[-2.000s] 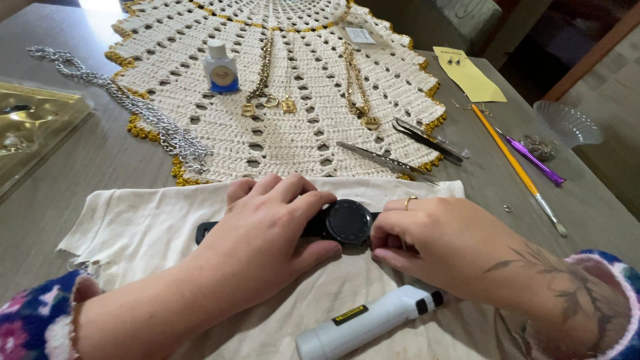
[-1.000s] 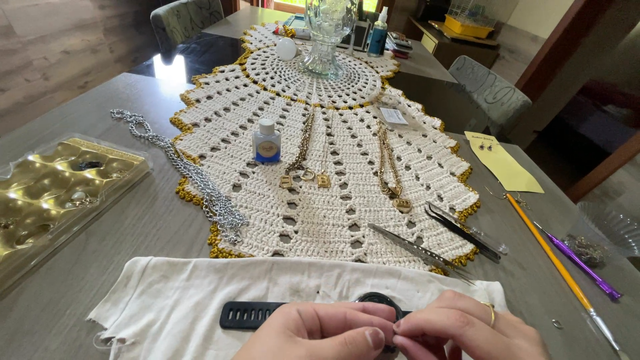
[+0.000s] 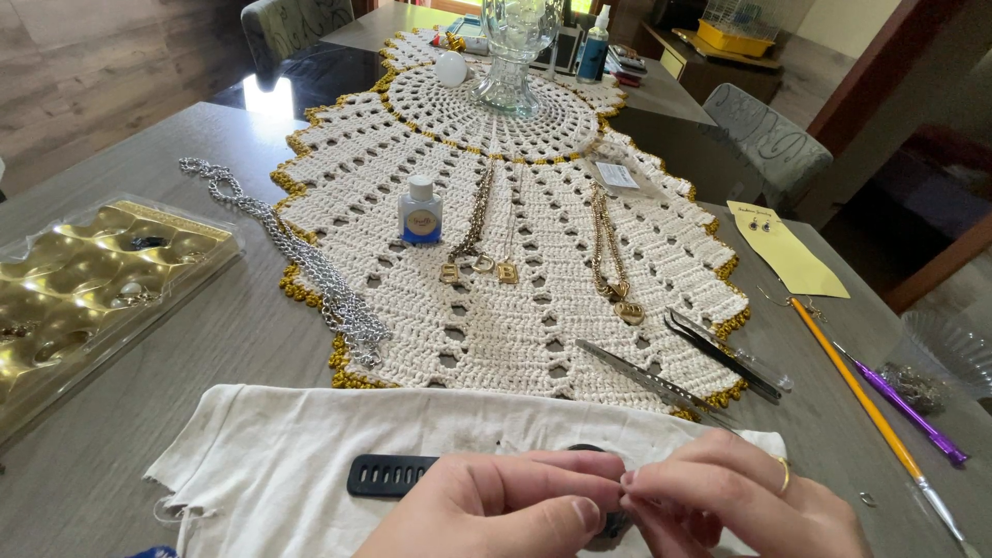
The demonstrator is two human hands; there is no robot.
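Observation:
A wristwatch with a black slotted strap (image 3: 387, 476) lies on a white cloth (image 3: 271, 434), its case mostly hidden under my hands. My left hand (image 3: 511, 504) is bent over the watch, thumb and fingers close together. From the right, my right hand (image 3: 736, 496), with a ring on one finger, meets it fingertip to fingertip above the case. Whether a small part is pinched between the fingertips cannot be made out. Beyond the cloth lie metal tweezers (image 3: 647, 378) and black tweezers (image 3: 721, 355).
A crochet runner (image 3: 511, 333) carries a blue-liquid bottle (image 3: 420, 213), gold necklaces (image 3: 608, 248) and a glass vase (image 3: 508, 85). A silver chain (image 3: 294, 252) and gold tray (image 3: 101, 287) lie left. Right are a paintbrush (image 3: 860, 395), a purple tool (image 3: 903, 407) and yellow card (image 3: 790, 252).
The view has tilted up strongly. My hands, apart on either side of the watch face two seconds ago, now meet at the fingertips over it.

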